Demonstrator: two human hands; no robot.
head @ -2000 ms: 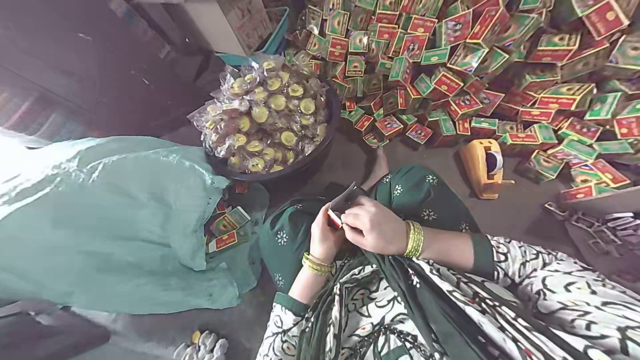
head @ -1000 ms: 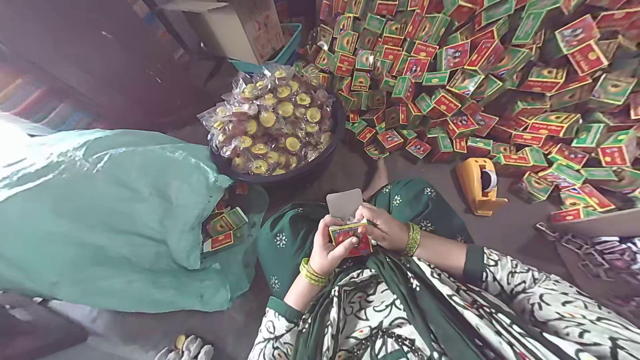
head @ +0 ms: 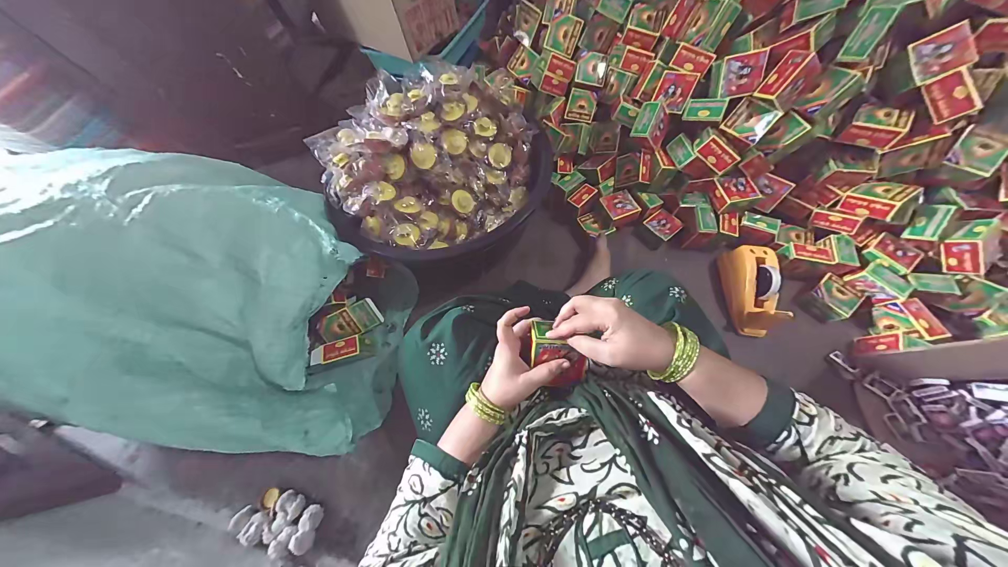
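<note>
A small red and green printed cardboard box (head: 557, 356) is above my lap. My left hand (head: 516, 364) holds it, fingers around its left side and thumb across its front. The fingertips of my right hand (head: 610, 331) touch the top at its right side; whether they grip it is hard to tell. Beyond my knees stands a dark tub (head: 465, 253) heaped with clear plastic packets with yellow round pieces (head: 423, 155). More printed cartons (head: 340, 349), apparently flat, show at the mouth of a green sack (head: 157, 299) on the left.
Many red and green boxes (head: 717, 150) lie piled at the upper right. A yellow tape dispenser (head: 744, 290) stands by my right knee. Small metallic-looking pieces (head: 945, 417) lie at the right edge, whitish bundled objects (head: 279, 524) at the lower left. A larger cardboard box (head: 378, 27) stands behind the tub.
One second ago the carton in my hands had a pale flap standing up; now its top is closed and it has a box shape. My right hand has moved onto its top.
</note>
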